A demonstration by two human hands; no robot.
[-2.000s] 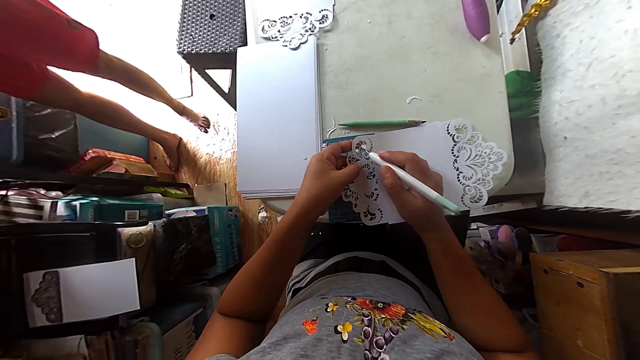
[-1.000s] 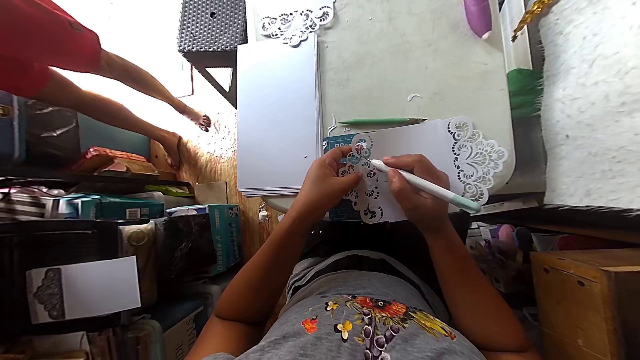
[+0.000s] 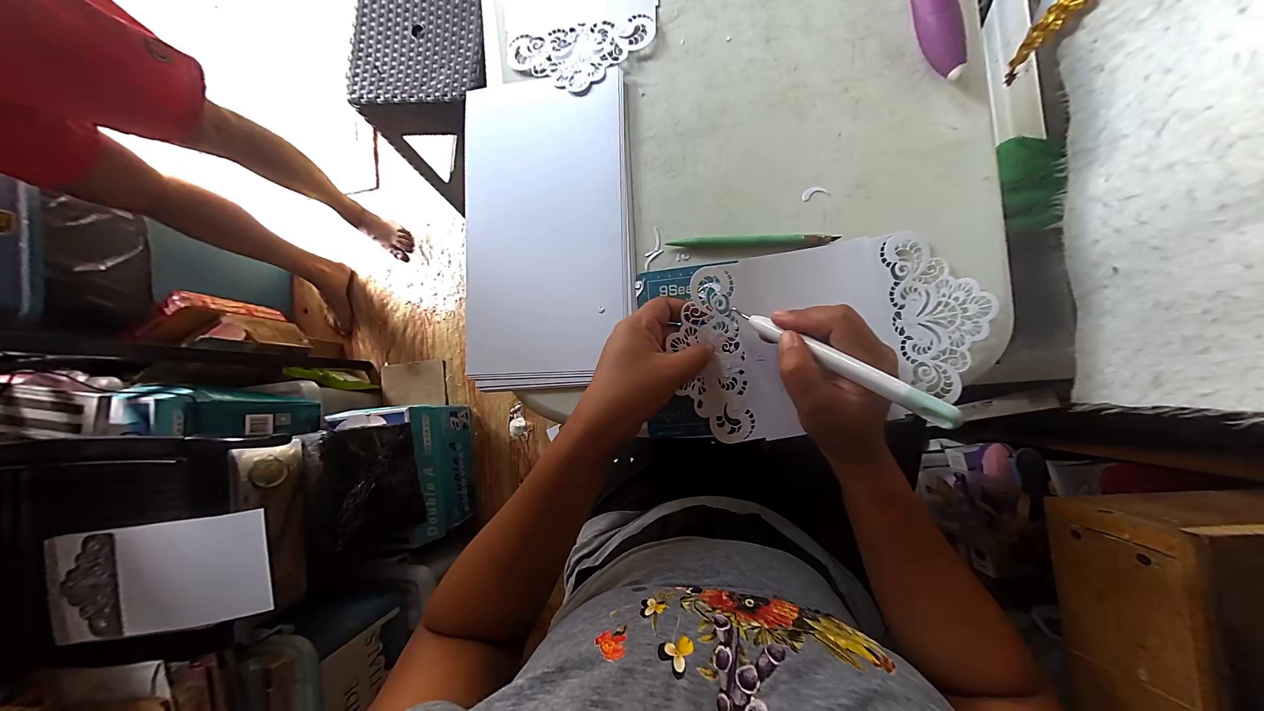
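A white paper sheet (image 3: 815, 281) with lacy cut-out borders at both ends lies partly over a teal cutting mat (image 3: 676, 286). My left hand (image 3: 652, 360) grips its left lace border between thumb and fingers. In my right hand (image 3: 834, 375) is a white pen-style craft knife (image 3: 854, 370) with a pale green end, its thin tip at the inner edge of that border. Just above the sheet lies a green pencil-like tool (image 3: 755, 241). Small paper offcuts, one of them a curved sliver (image 3: 815, 193), are scattered on the pale table (image 3: 741, 128).
A stack of white paper (image 3: 548, 227) stands left of my hands, with another lace-edged piece (image 3: 583, 49) at its top. A purple object (image 3: 938, 38) lies at the table's far right. A grey woven stool (image 3: 415, 49) and a person's bare legs (image 3: 267, 168) are at left.
The knife tip has shifted slightly along the left lace border. My left hand keeps its grip on the paper.
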